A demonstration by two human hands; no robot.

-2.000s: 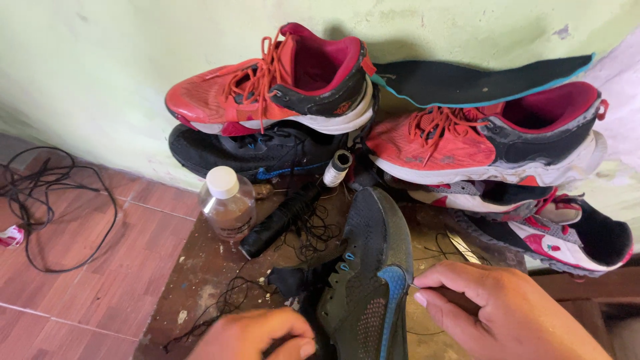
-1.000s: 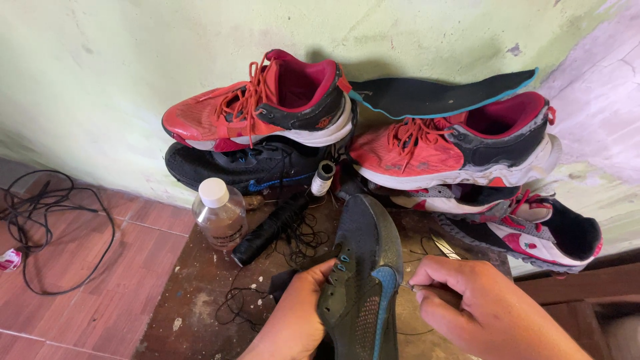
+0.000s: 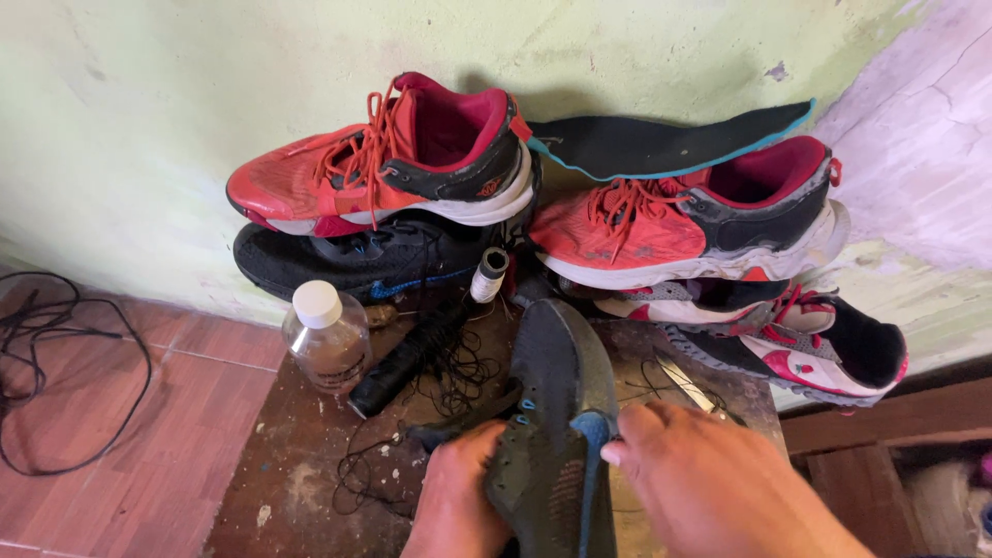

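Observation:
A black sneaker with a blue swoosh [image 3: 554, 372] stands toe up at the lower middle. My left hand [image 3: 457, 492] grips it by the lace side. At its sole edge, beside the swoosh, is my right hand [image 3: 690, 473], thumb and forefinger pinched together; whatever lies between them is too small to tell. A spool of black thread [image 3: 403, 356] with loose loops lies left of the shoe's toe, and a spool of white thread [image 3: 489, 276] stands behind it. Farther left is a clear plastic bottle with a white cap [image 3: 327, 341].
Red sneakers [image 3: 372, 170] [image 3: 643, 225] rest on other shoes along the wall, with a black insole [image 3: 666, 147] across them. A white and pink sneaker [image 3: 821, 349] lies at right. A metal blade [image 3: 686, 384] sits behind my right hand. Black cord [image 3: 139, 387] coils on the tiled floor.
My left hand has moved onto the lace side of the black sneaker, from lower left of it two seconds ago. My right hand stays by the sole edge.

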